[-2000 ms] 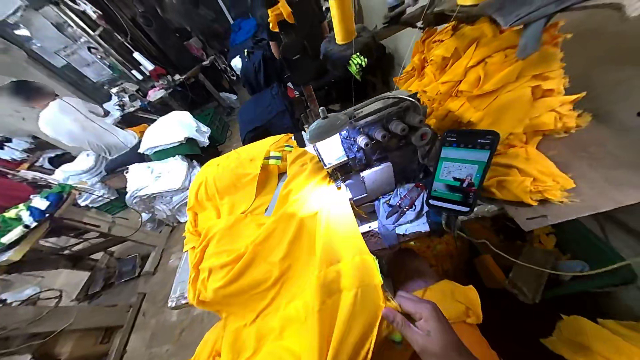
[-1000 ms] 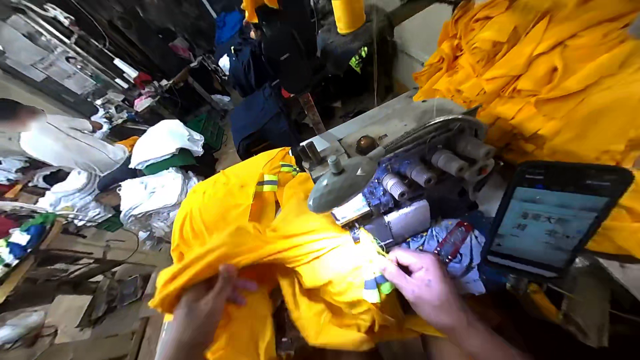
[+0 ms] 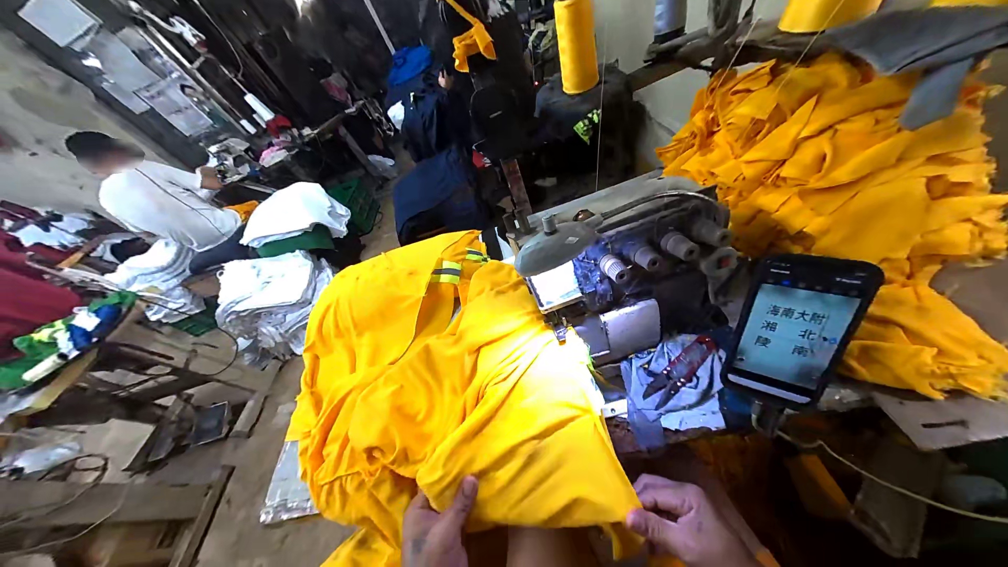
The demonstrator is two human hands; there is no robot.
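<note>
A yellow fabric garment [image 3: 504, 394] with reflective striped bands [image 3: 446, 272] lies spread in front of me, its right edge under the lit needle area of an industrial sewing machine [image 3: 622, 260]. At the bottom, my left hand [image 3: 441, 524] pinches its near edge, thumb on top. My right hand [image 3: 685, 520] grips the near right corner between thumb and fingers. Beside the machine, thread snips with a red handle [image 3: 685, 362] rest on a light blue cloth [image 3: 677, 394].
A smartphone [image 3: 803, 327] with a lit screen stands at the right, before a big heap of yellow fabric pieces [image 3: 850, 197]. A yellow thread cone [image 3: 576, 47] hangs above. At left, a person in white [image 3: 161, 197] sits near stacked white garments [image 3: 272, 291]. Wooden frames [image 3: 94, 504] stand lower left.
My left hand has moved right and now holds the near edge; my right hand has come down from beside the needle area to the corner. The bunched garment lies more spread out.
</note>
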